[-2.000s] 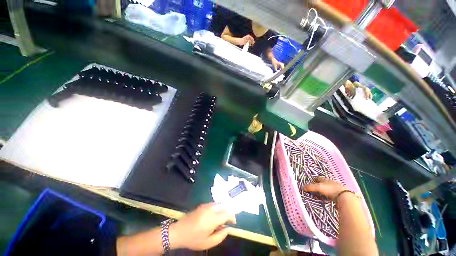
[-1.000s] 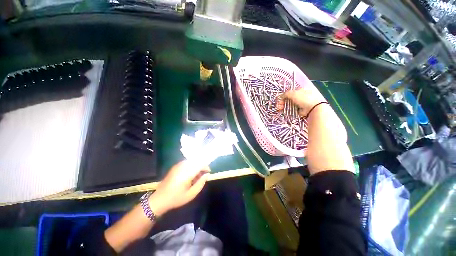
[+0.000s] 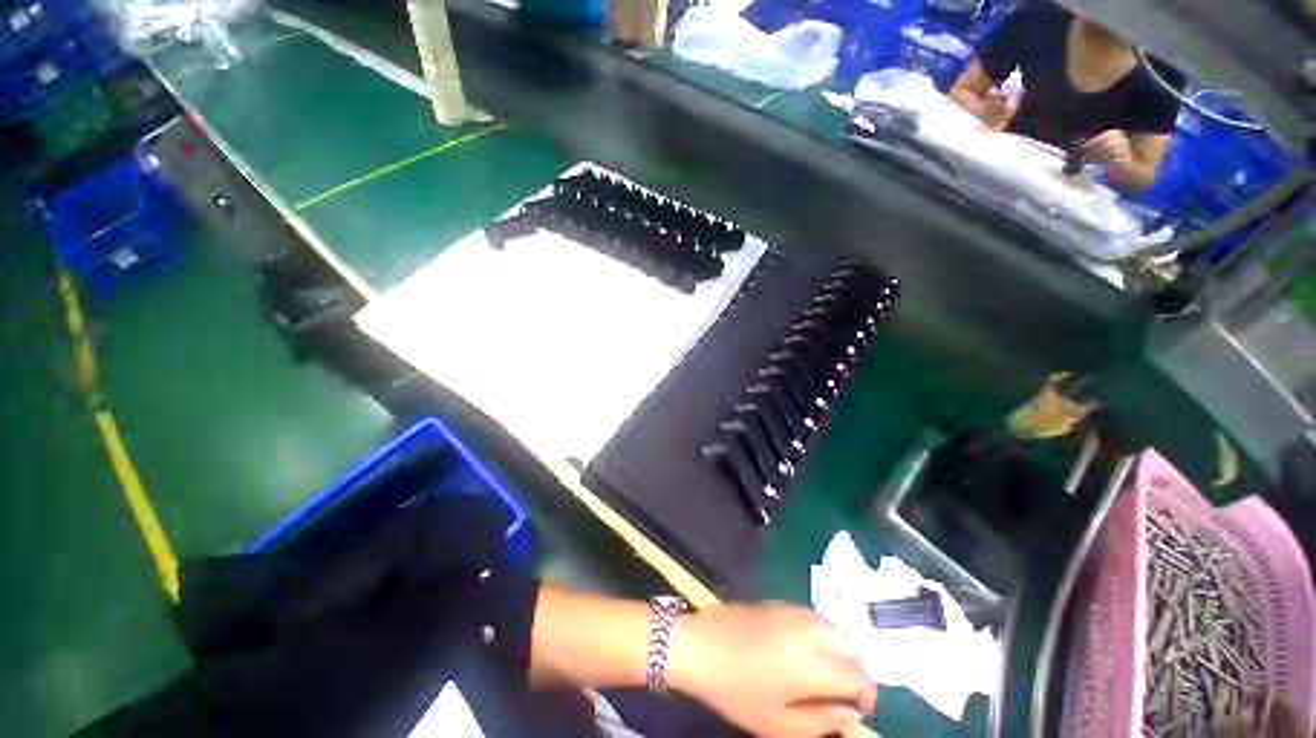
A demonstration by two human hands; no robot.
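My left hand [image 3: 772, 666], with a metal watch band, is at the bench's front edge beside a crumpled white cloth [image 3: 945, 666]. Its fingers are curled down; whether they hold anything is hidden. A small dark rectangular piece [image 3: 906, 611] lies on the cloth. The pink basket [image 3: 1104, 634] of loose metal shafts [image 3: 1198, 620] is at the lower right, cut off by the frame. A brownish patch at its bottom corner may be part of my right hand, too cut off to tell. Black parts with silvery tips [image 3: 808, 375] stand in a slanting row on the black tray [image 3: 650, 469].
A white board [image 3: 534, 346] with rows of black parts [image 3: 621, 224] lies left of the tray. A dark fixture [image 3: 967, 498] sits behind the cloth, near the press [image 3: 1227, 361]. A blue crate [image 3: 433, 461] is below the bench edge. A person [image 3: 1075, 87] works opposite.
The view has swung left, so the bench things appear further right. My right hand, earlier among the shafts in the basket, is now almost or fully out of view. My left hand remains near the cloth.
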